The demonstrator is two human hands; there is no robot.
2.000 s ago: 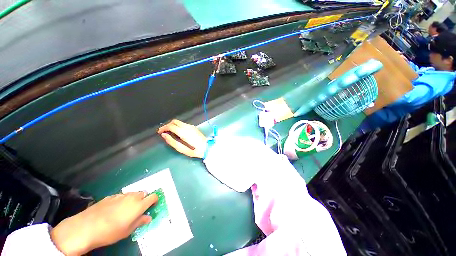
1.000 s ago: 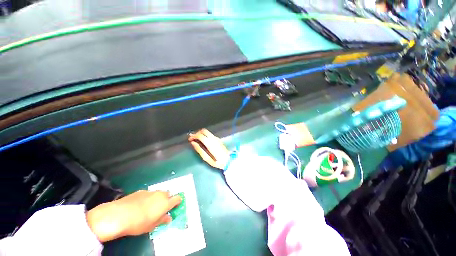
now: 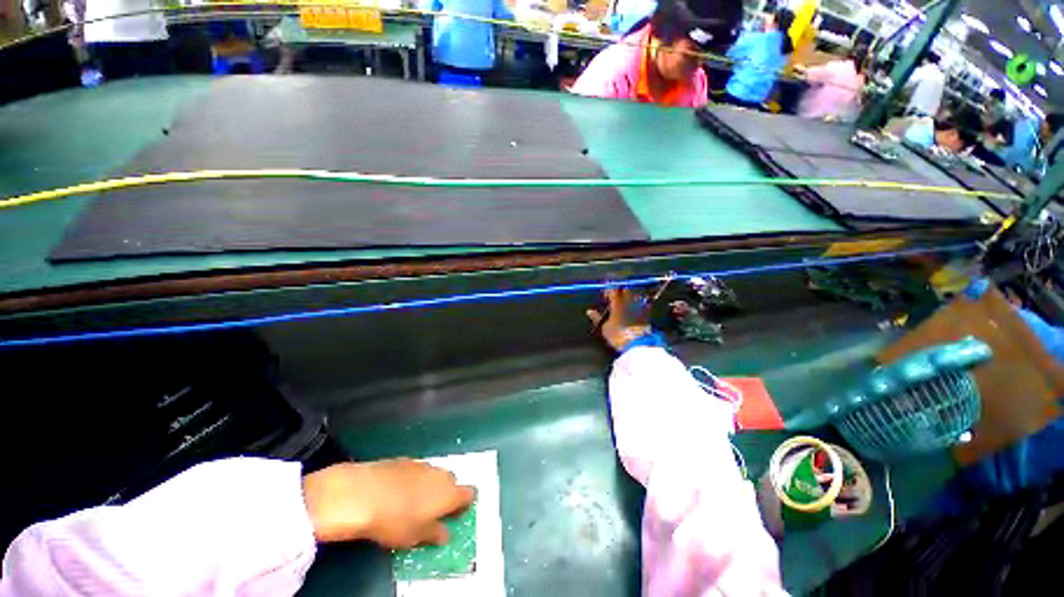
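Observation:
A small green board [image 3: 441, 557] lies flat on a white sheet [image 3: 488, 513] on the green bench mat. My left hand [image 3: 391, 501] comes in from the left and rests on the board's upper left part, thumb and forefinger apart. My right hand [image 3: 622, 321] reaches over the dark recessed strip, beside small dark circuit boards [image 3: 698, 324]. A blue band is on its wrist. Its fingertips are small and blurred, so I cannot tell whether they touch or hold anything.
A blue line [image 3: 391, 307] crosses above the strip. A black tote [image 3: 175, 408] stands at left. At right are a red card [image 3: 753, 402], tape rolls [image 3: 805, 472], a teal fan [image 3: 910, 408] and brown cardboard [image 3: 1006, 367]. Black mats [image 3: 385, 163] lie on the raised shelf, with people beyond.
The view has tilted up, showing the shelf and people behind. My right hand has moved from the mat's edge forward to the boards on the strip. My left hand stays on the green board.

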